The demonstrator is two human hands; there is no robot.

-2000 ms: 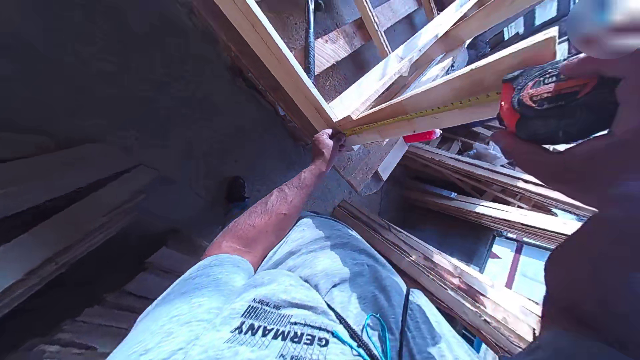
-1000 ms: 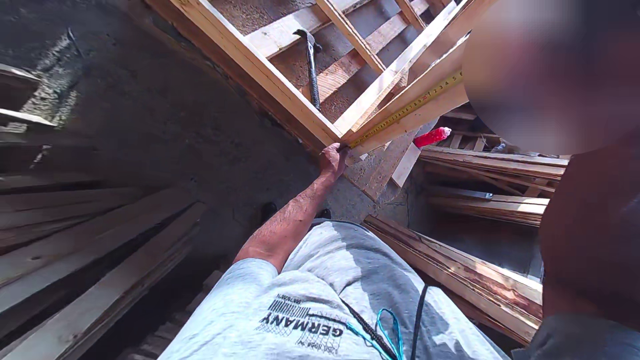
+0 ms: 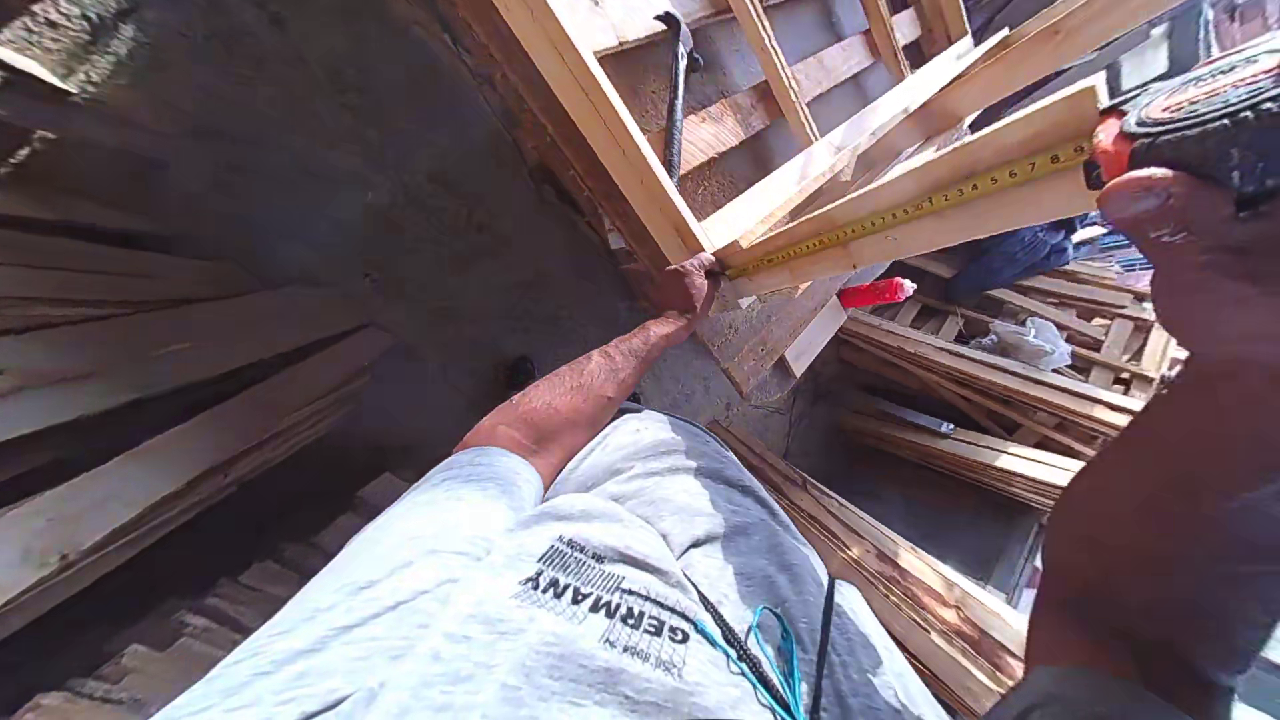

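Note:
A yellow tape measure blade (image 3: pixel 930 203) lies stretched along a wooden board (image 3: pixel 1040 205). My left hand (image 3: pixel 688 285) grips the blade's end at the near end of the board, by the corner of a timber frame (image 3: pixel 610 130). At the upper right my right hand (image 3: pixel 1165 225) holds the red and black tape measure case (image 3: pixel 1200 120) close to the camera, partly cut off by the view's edge. A claw hammer (image 3: pixel 677 100) with a dark handle rests inside the frame.
A red bottle (image 3: pixel 877 292) lies near the board's underside. Stacked timber (image 3: pixel 980 370) and a plastic bag (image 3: pixel 1025 342) are at the right. More planks (image 3: pixel 180 470) lie at the left, and others (image 3: pixel 900 570) beside my legs. Part of a person in blue trousers (image 3: pixel 1015 260) shows beyond the board.
The tape measure case and my right hand have come back into view at the upper right, after a blurred shape covered that area one second ago. My left hand stays at the frame's corner.

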